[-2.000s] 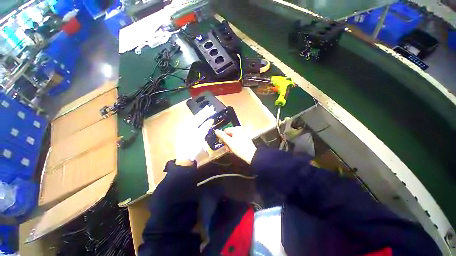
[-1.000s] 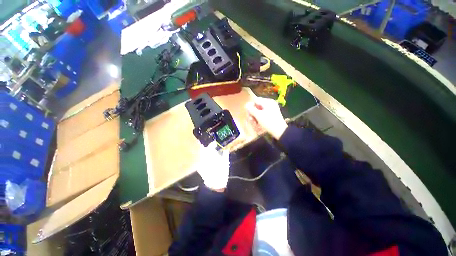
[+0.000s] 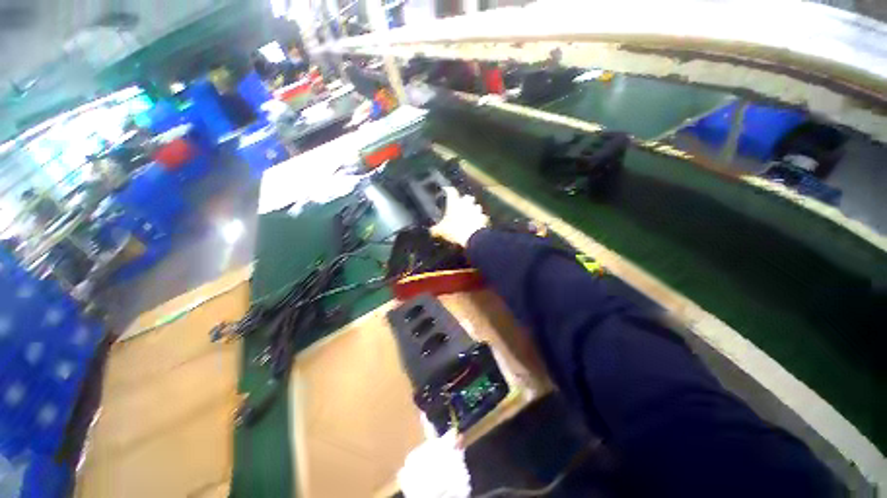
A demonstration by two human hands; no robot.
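A black power strip [image 3: 428, 340] lies on the tan cardboard pad [image 3: 345, 389], its open end towards me. A green circuit board [image 3: 477, 392] and thin lead wires [image 3: 453, 404] show in that end. My gloved left hand [image 3: 436, 469] is at the near edge of the open end, fingertips closed around the lead wires. My bare right hand [image 3: 462, 216] is stretched forward, its fingers at the near end of a second power strip [image 3: 426, 193] above the red parts box [image 3: 440, 283]. Blur hides whether it grips that strip.
Black power cords [image 3: 292, 311] lie left of the pad. The yellow-green soldering gun [image 3: 588, 264] shows partly behind my right sleeve. Another black strip [image 3: 588, 160] sits on the dark green conveyor [image 3: 681, 229]. An open brown carton [image 3: 175, 389] stands at the lower left.
My right hand has left the strip on the pad and moved forward to the second strip. My left hand remains at the open end. The view has tilted up.
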